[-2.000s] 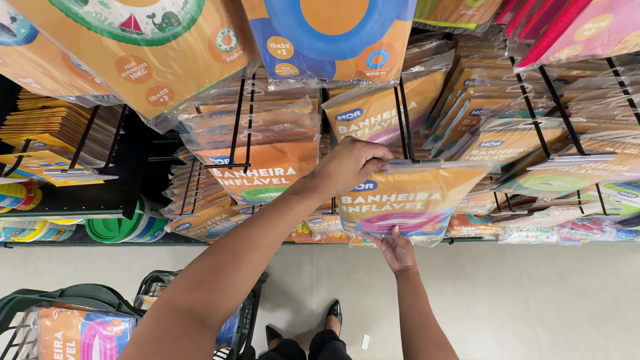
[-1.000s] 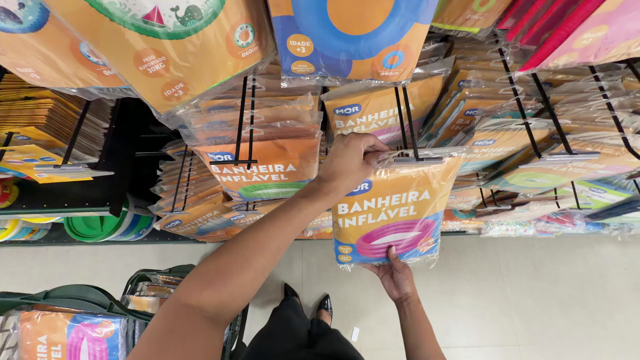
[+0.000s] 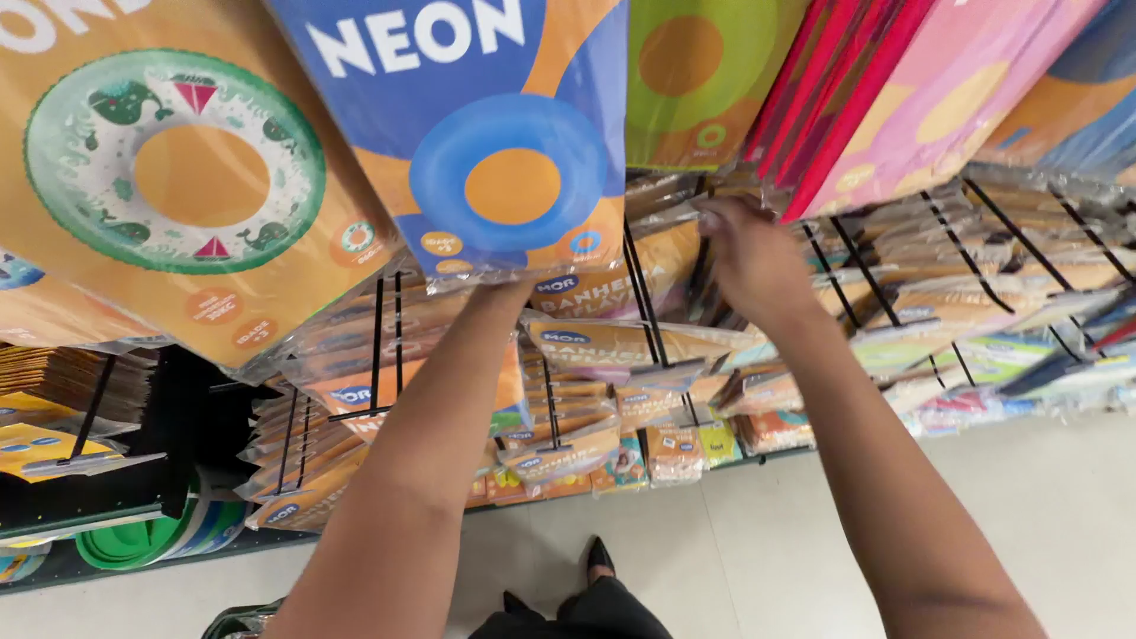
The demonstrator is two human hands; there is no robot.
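Note:
My left hand is mostly hidden behind the hanging blue swim ring packet [image 3: 510,169]; only the wrist and forearm show below its bottom edge. Farther right, my right hand [image 3: 732,240] is raised among the hooks, its fingers at the clear plastic top of a packet, just left of the red-edged packets [image 3: 852,115]. Whether the fingers grip it is unclear. Between my forearms, an orange inflatable bathtub packet [image 3: 612,346] hangs tilted on a black wire hook [image 3: 643,293], with another such packet [image 3: 603,288] behind it.
A swim ring packet with whales and boats [image 3: 177,169] hangs at upper left. More bagged packets [image 3: 958,302] fill hooks on the right. Yellow packets [image 3: 53,448] and a green-lidded tub [image 3: 133,541] stand at lower left. Part of a dark basket [image 3: 240,621] shows at the bottom edge.
Both hands have left the front bathtub packet they were holding at its hook. They have moved up and deeper among the hanging packets. The view has shifted, with the upper packets looming larger.

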